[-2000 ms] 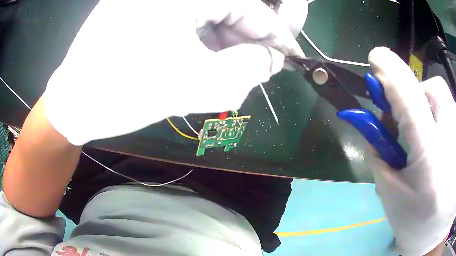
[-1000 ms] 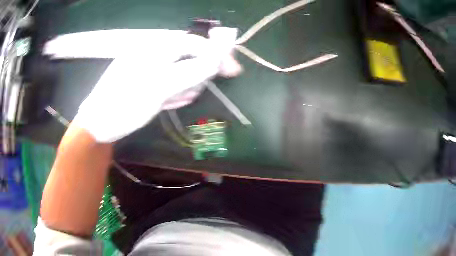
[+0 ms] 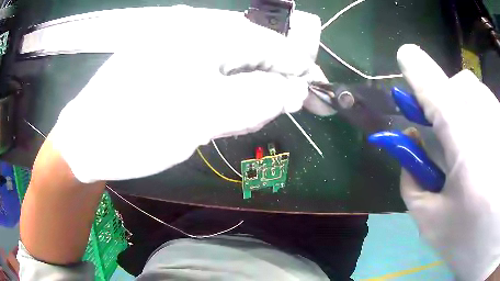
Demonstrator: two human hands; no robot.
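Note:
My gloved left hand [image 3: 219,93] is closed over the unit near its black end block [image 3: 271,15] and pinches something its fingers hide, probably a lead. My gloved right hand [image 3: 458,148] holds blue-handled side cutters [image 3: 408,156], handles spread. The cutter jaws are at my left fingertips. The green circuit board [image 3: 265,174], with a red component [image 3: 260,152] on its edge, hangs by a yellow and a white wire near the mat's front edge. A white lead [image 3: 304,131] sticks out below my left fingers. Other white leads [image 3: 351,67] run right.
The white unit body [image 3: 71,33] lies across the back left. A dark stand with a yellow sponge [image 3: 471,61] is at the back right. A green mesh basket [image 3: 101,241] is below the bench at lower left. A thin solder wire [image 3: 164,222] curls over the bench edge.
One second ago my right hand and the cutters were out of view; now they are back at my left fingertips. The board sits lower and further right in the picture.

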